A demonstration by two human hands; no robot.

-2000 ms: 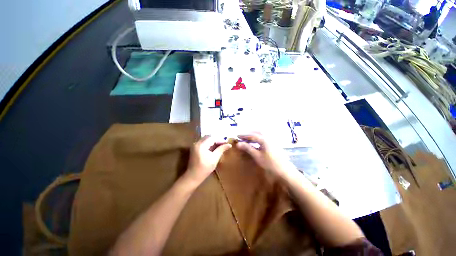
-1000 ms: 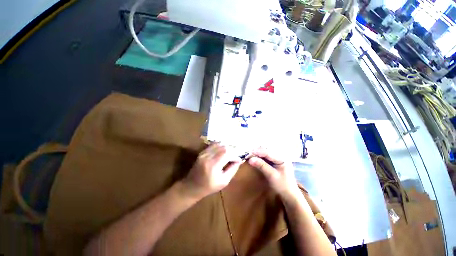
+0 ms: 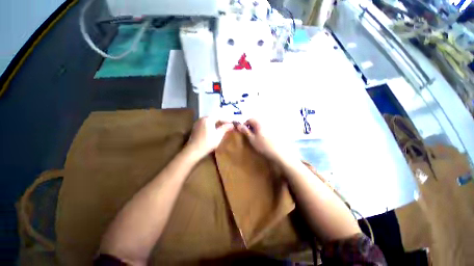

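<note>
A large brown bag body [image 3: 124, 156] fills the space in front of me, over the table's front edge, with a handle loop [image 3: 32, 208] at its left. My left hand [image 3: 208, 136] and my right hand [image 3: 254, 136] pinch the bag's top edge between fingertips, close together. The edge is just in front of the needle area [image 3: 231, 104] of the white sewing machine head [image 3: 242, 47], below its red logo. A side seam runs down from the hands. The fingers hide the exact part of the edge that is gripped.
Small dark snips [image 3: 306, 119] lie on the white table [image 3: 358, 156] right of the machine. A teal cloth [image 3: 132, 52] and a white strip [image 3: 175, 80] lie at the left. More brown bags [image 3: 442, 208] with coiled handles are at the right, beside a pale bench [image 3: 395, 47].
The camera view has shifted. Both hands still pinch the edge and now appear nearer the needle area. The cloth below them, right of the seam, lies more spread out.
</note>
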